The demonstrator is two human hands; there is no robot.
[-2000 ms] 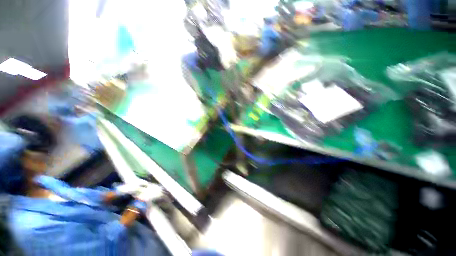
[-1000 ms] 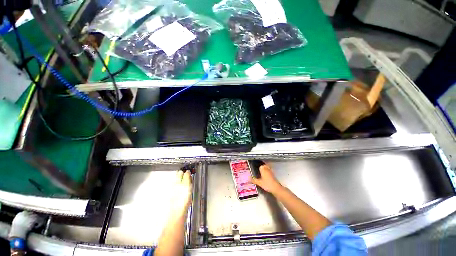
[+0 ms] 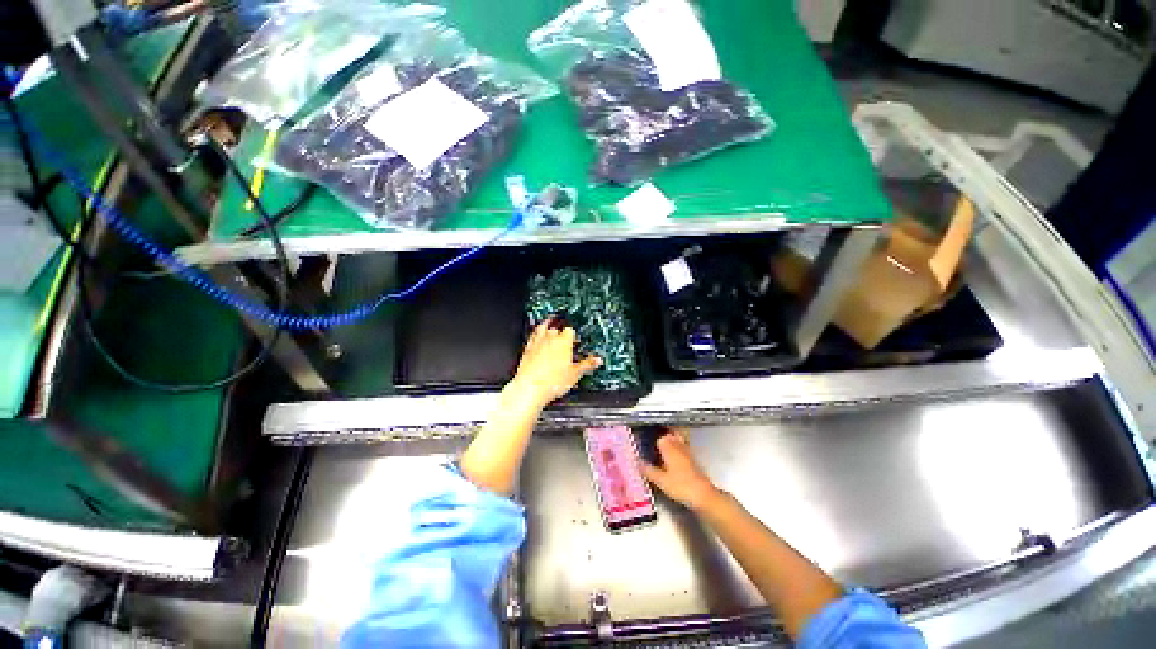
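My left hand [image 3: 552, 365] reaches over the middle bin, its fingertips at a heap of small dark-green cylinders [image 3: 596, 302]. Something dark shows at those fingertips; whether it is held is unclear. My right hand [image 3: 678, 469] is low over the metal bed, fingers curled round a small dark cluster [image 3: 650, 444], seemingly components. A smartphone with a pink screen [image 3: 619, 475] lies flat on the bed just left of my right hand, close to the fingers.
The right bin [image 3: 720, 311] holds glossy black parts. A black box [image 3: 459, 323] stands left. Bagged dark parts [image 3: 412, 140] lie on the green shelf [image 3: 792, 140]. A blue coiled cord [image 3: 298, 320] hangs left. An open cardboard box [image 3: 881, 285] stands right. Another person's gloved hand [image 3: 66, 593] shows lower left.
The view swung round from the blurred earliest frame to the bins and bed. Since one second ago my left hand has moved from the bed up to the middle bin; my right hand stays beside the phone.
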